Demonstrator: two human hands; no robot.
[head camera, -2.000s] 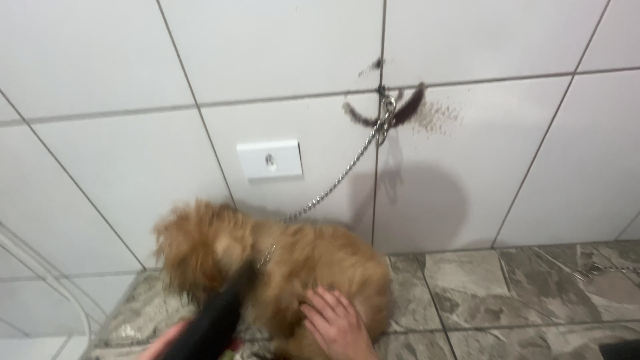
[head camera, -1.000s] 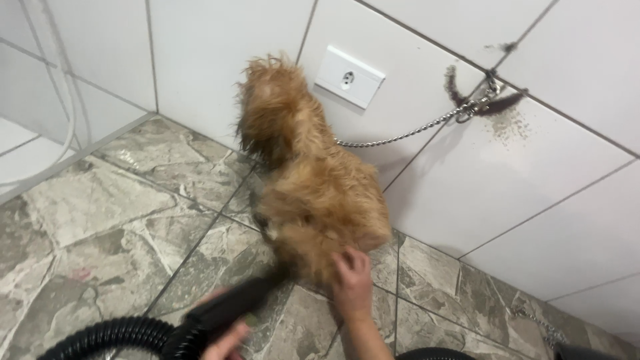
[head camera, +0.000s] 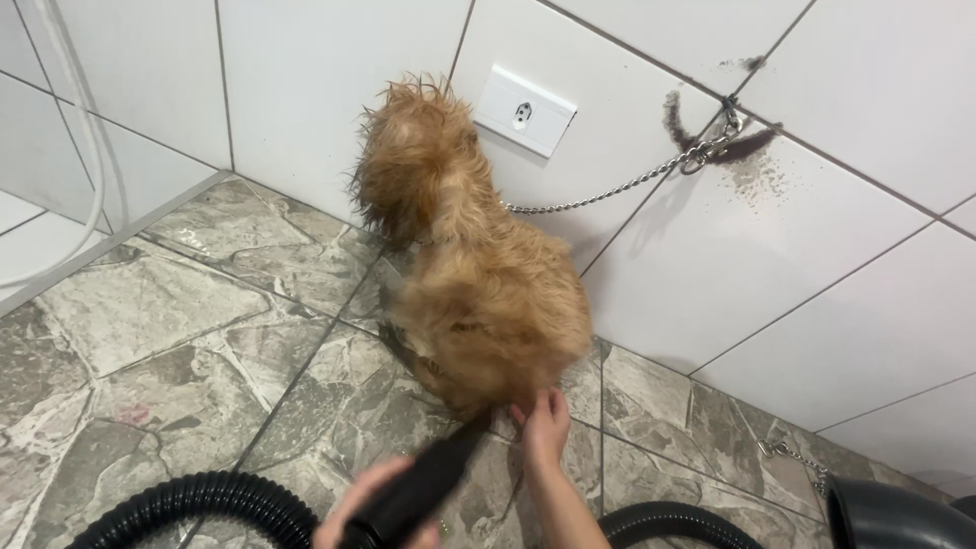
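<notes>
A small tan dog (head camera: 488, 282) with damp, ruffled fur sits on the stone-patterned tiles, its back to me. My left hand (head camera: 374, 496) is closed around a black dryer nozzle (head camera: 427, 484), whose blurred tip is at the fur of the dog's rear. Beside that tip, my right hand (head camera: 545, 423) touches the lower rear fur; its fingers are bent, and whether they grip fur is hidden. A metal chain (head camera: 610, 196) runs from the dog's neck to a clip on the wall.
A ribbed black hose (head camera: 206, 496) curves at lower left, another black hose (head camera: 679, 522) at lower right. Near it are a black cylindrical part (head camera: 900, 515) and a loose chain (head camera: 797, 455). A wall socket (head camera: 526, 110) is behind the dog; a white hose (head camera: 95, 168) hangs at left.
Two seconds ago my right hand lay spread on the dog's back; now it is at the lower rear. The nozzle has moved from near the dog's neck to its rear. The view has turned.
</notes>
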